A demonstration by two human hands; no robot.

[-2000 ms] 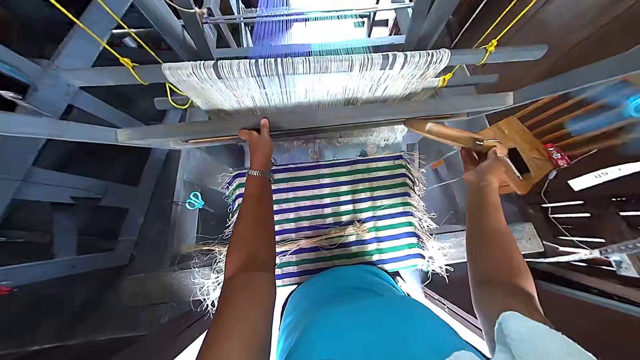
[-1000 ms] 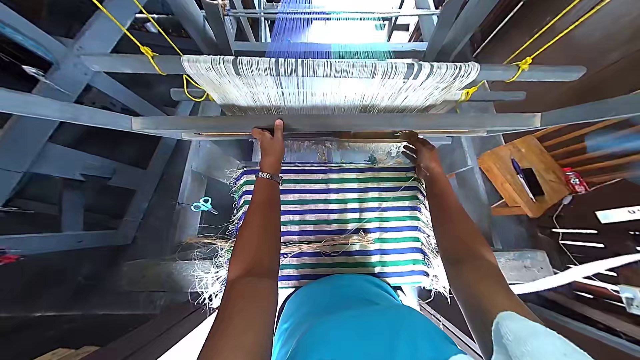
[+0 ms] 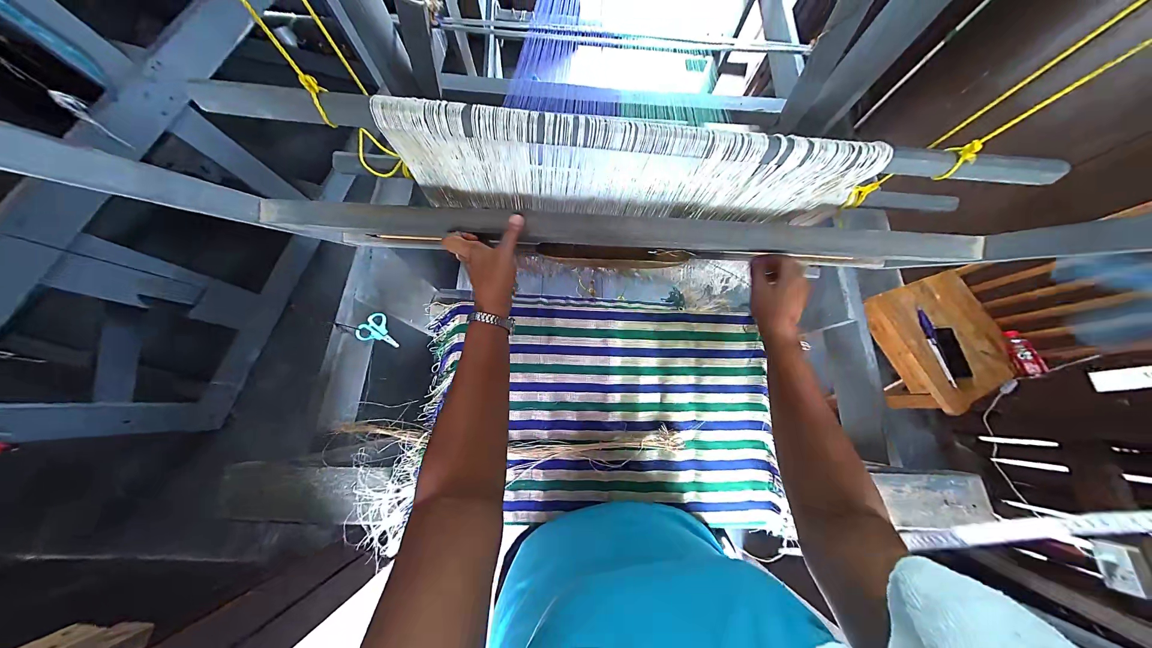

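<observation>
My left hand point(image 3: 489, 263) grips the loom's wooden beater bar point(image 3: 612, 227), its thumb on top of the bar. Just under the bar's right part is my right hand point(image 3: 778, 286), fingers curled; whether it holds something cannot be told. Between the hands a brown wooden shuttle point(image 3: 612, 257) lies along the underside of the bar. Striped woven cloth point(image 3: 630, 369) in blue, green and white stretches below, with a bundle of loose fibres point(image 3: 594, 446) across it. White string heddles point(image 3: 630, 166) hang behind the bar.
Light-blue scissors point(image 3: 376, 329) rest on the loom frame at left. To the right, a small wooden stool point(image 3: 940, 337) bears a pen and a dark object, beside a red bottle point(image 3: 1024, 355). Yellow cords point(image 3: 310, 85) hold the heddle rods. Loom posts flank both sides.
My right hand, which held the shuttle out at the right two seconds ago, has moved left to the cloth's right edge. The shuttle now lies between the hands. My left hand stays on the beater bar.
</observation>
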